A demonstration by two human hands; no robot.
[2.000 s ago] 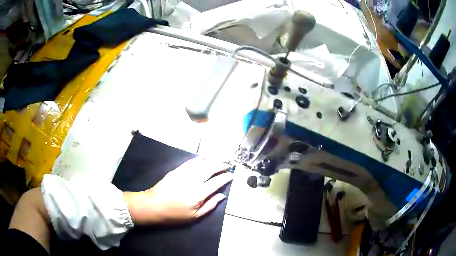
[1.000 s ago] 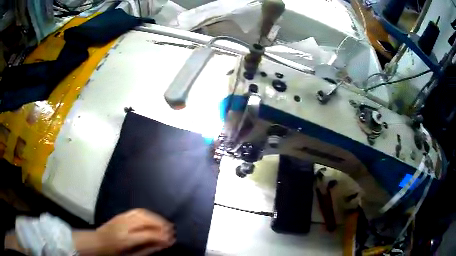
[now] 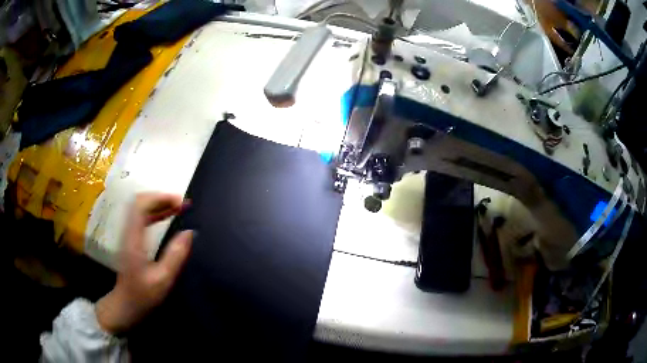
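Note:
A dark garment panel [image 3: 262, 213] lies flat on the white table, its right edge beside the brightly lit presser foot and needle area [image 3: 349, 174] of the white sewing machine [image 3: 454, 135] with a blue stripe. My left hand [image 3: 147, 259] is bare, somewhat blurred, at the panel's left edge, with thumb and fingers apart. Whether the fingertips touch the cloth is hard to tell. A white gathered sleeve cover is on that forearm. My right hand is out of the picture.
A black phone [image 3: 445, 234] and a red-handled tool [image 3: 491, 252] lie under the machine arm. A white lamp bar [image 3: 298, 67] is above the cloth. Dark cloth strips [image 3: 85, 96] lie on the yellow taped bundle [image 3: 60, 170] at left. A parts tray [image 3: 526, 305] is at lower right.
My left hand first lay flat on the panel near the needle, then moved down to its lower part, and is now at its left edge with fingers spread. The view has shifted.

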